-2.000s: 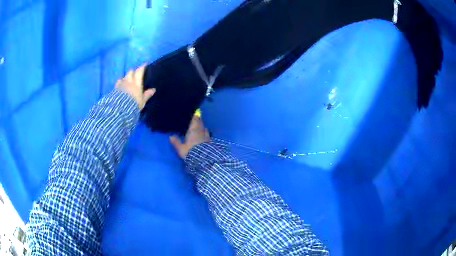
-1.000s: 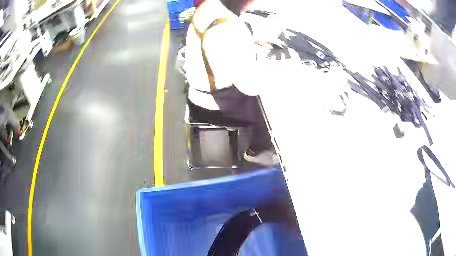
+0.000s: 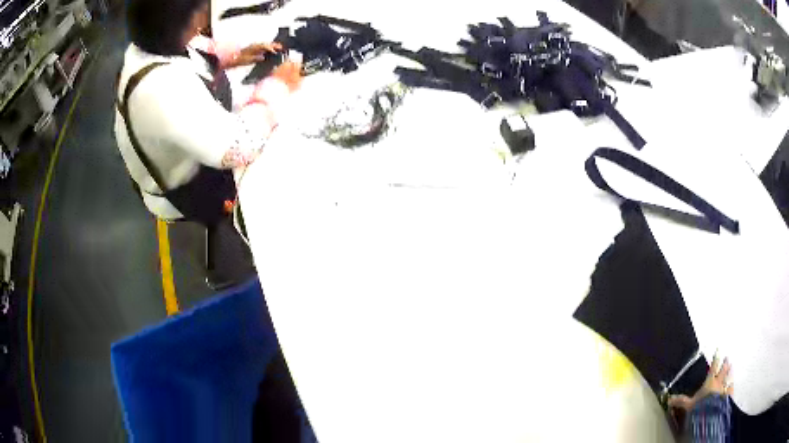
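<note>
A black strap bundle [image 3: 644, 298] lies at the lower right of the white table, its jagged end pointing up and its lower part narrowing. A white tie [image 3: 683, 370] crosses it near the bottom. My right hand [image 3: 711, 388], in a blue checked sleeve, is small at the lower right edge, thumb to the left and fingers up. It grips the bundle just by the tie; the lower part of the hand and bundle is cut off. My left hand is not in view.
A blue bin [image 3: 186, 363] with a black bundle inside stands left of the white table [image 3: 415, 294]. A person [image 3: 177, 121] works at its far left. Tangled thread ends [image 3: 359, 121], a black box [image 3: 517, 132], a strap loop [image 3: 662, 186] and strap piles [image 3: 536, 65] lie on it.
The view has swung from the blue bin, where both hands were on a bundle, to the table. My right hand is now at another bundle; my left hand has left the picture.
</note>
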